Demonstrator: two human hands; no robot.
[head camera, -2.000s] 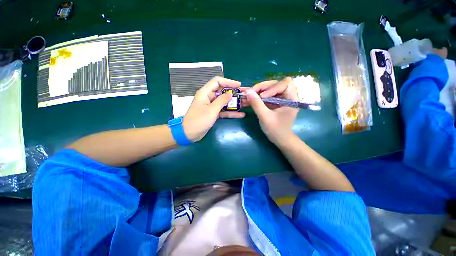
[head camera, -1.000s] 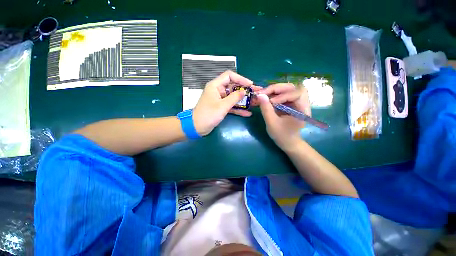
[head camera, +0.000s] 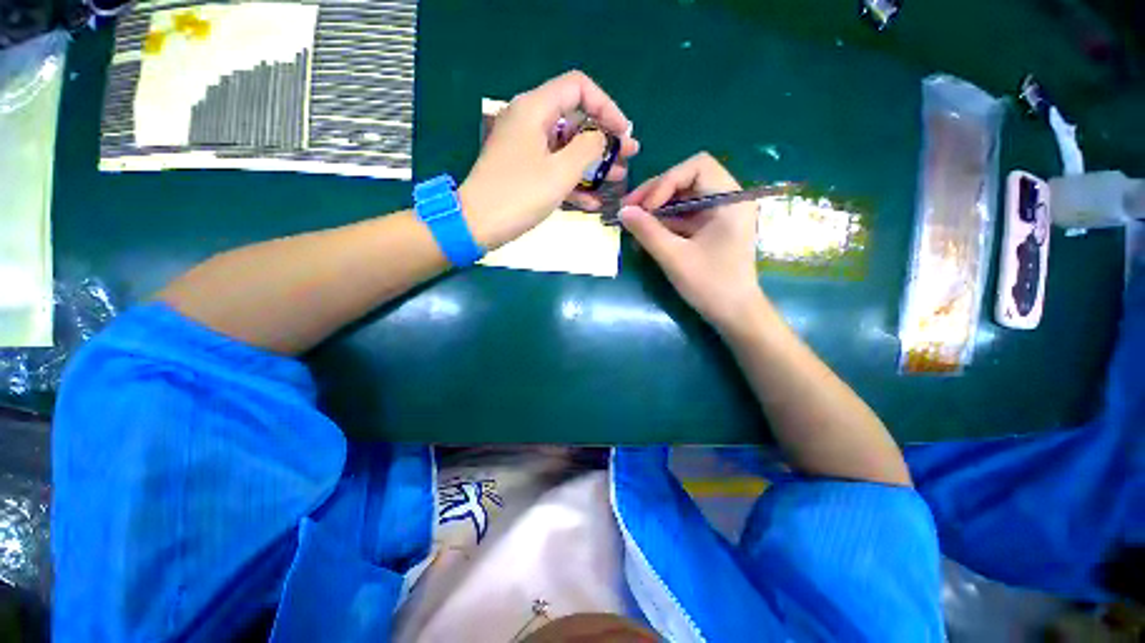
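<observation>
My left hand (head camera: 534, 163) holds a small dark-rimmed square module (head camera: 603, 160) between thumb and fingers, tilted, above the small striped sheet. My right hand (head camera: 697, 239) holds slim dark tweezers (head camera: 716, 201). Their tip is at the striped sheet, below and right of the module and apart from it; whether it grips a strip cannot be told. The small sheet (head camera: 553, 251) lies on the green bench with its bare white lower part showing. My left hand hides much of its striped part.
A larger striped sheet (head camera: 364, 88) lies left on the green bench (head camera: 502, 364). Shiny amber pieces (head camera: 810, 235) lie right of my right hand. Further right are a bagged amber strip (head camera: 951, 226), a phone (head camera: 1023, 251) and a translucent bottle (head camera: 1092, 199). Another person's blue sleeve (head camera: 1055, 465) is at the right edge.
The tweezers have left the module and moved down to the small striped sheet. My left hand has lifted away with the module, now tilted. The view has shifted, so the bench items sit differently.
</observation>
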